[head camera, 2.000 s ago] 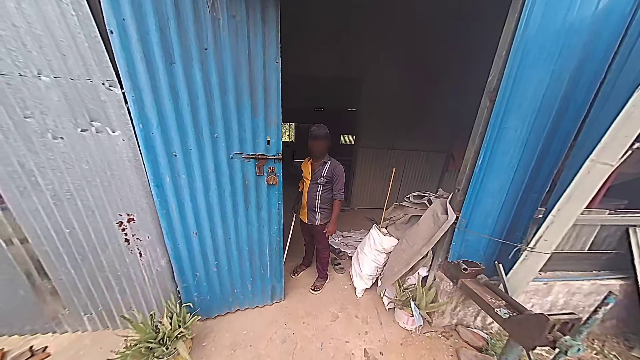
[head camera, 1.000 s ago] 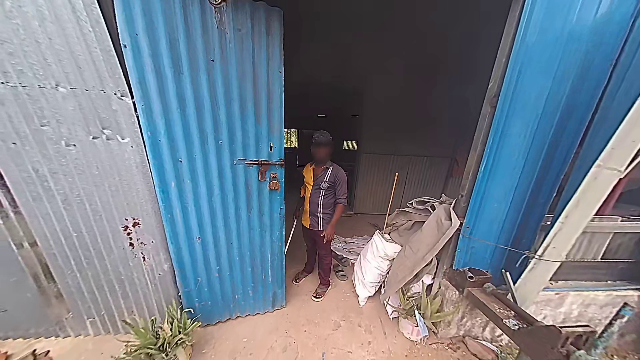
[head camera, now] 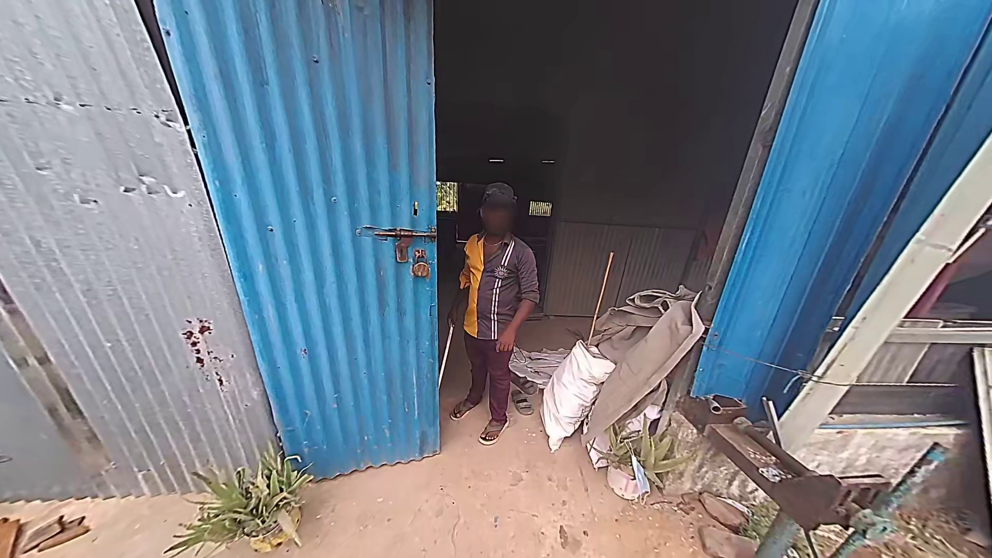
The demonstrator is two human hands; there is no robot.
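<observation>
Neither of my hands shows in the head view. Ahead, a blue corrugated metal door (head camera: 333, 310) stands open, with a rusty slide bolt (head camera: 399, 232) and a padlock (head camera: 421, 265) near its edge. Beside that edge, in the doorway, a person (head camera: 496, 294) in a cap, a yellow and grey shirt, dark trousers and sandals faces this way. The person holds a thin pale stick (head camera: 446, 356) low at their side, partly hidden by the door.
A white sack (head camera: 573, 391) leans against grey-brown sheeting (head camera: 647, 364) right of the doorway. Potted plants (head camera: 244, 496) stand at the lower left and by the sack. A rusty metal bench vise (head camera: 798, 473) is at the lower right. Grey corrugated sheets (head camera: 101, 232) wall the left.
The person's feet have shifted a little on the ground in the doorway.
</observation>
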